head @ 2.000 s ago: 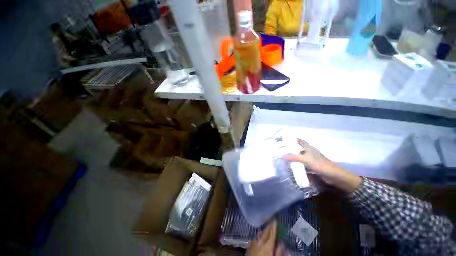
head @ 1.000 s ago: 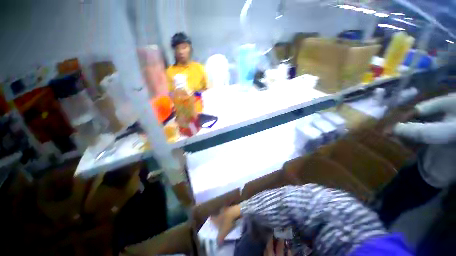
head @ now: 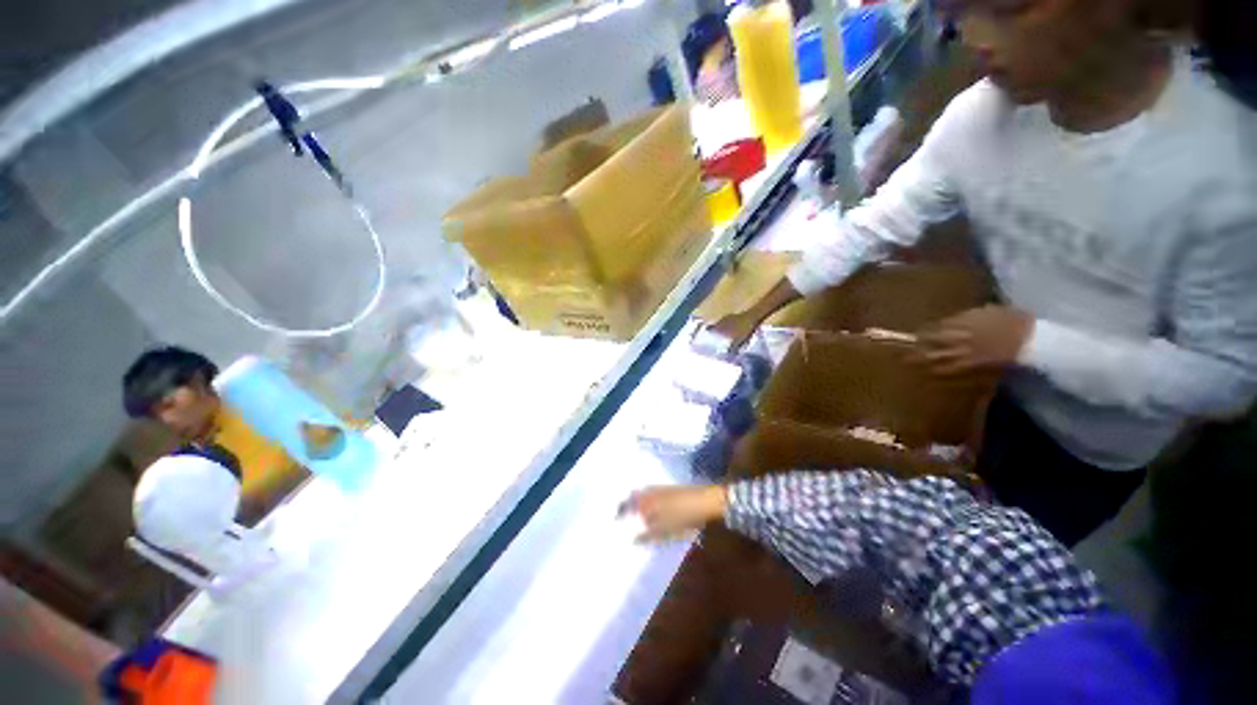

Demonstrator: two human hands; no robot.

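Note:
My right hand (head: 676, 512), in a checkered sleeve, reaches over the white lower surface (head: 552, 606). Its fingers are slightly curled and blurred, and nothing is clearly seen in them. Just beyond it stands a short row of grey-white bagged units (head: 678, 424), not touched by the hand. Below my forearm is an open brown carton (head: 689, 606). Dark contents with a small white leaflet (head: 804, 672) on top show at the bottom edge. My left hand is out of the picture.
Another person (head: 1117, 234) in a white top stands at the right, hands at the open cartons (head: 882, 379). A large brown carton (head: 593, 227) stands on the upper shelf (head: 483, 482), near a yellow tape stack (head: 767, 76). A person in yellow (head: 255, 461) is behind the shelf.
The view has swung right along the line. My right hand has left the white and clear-bagged items seen earlier and is now over the lower surface. My left hand has gone out of view.

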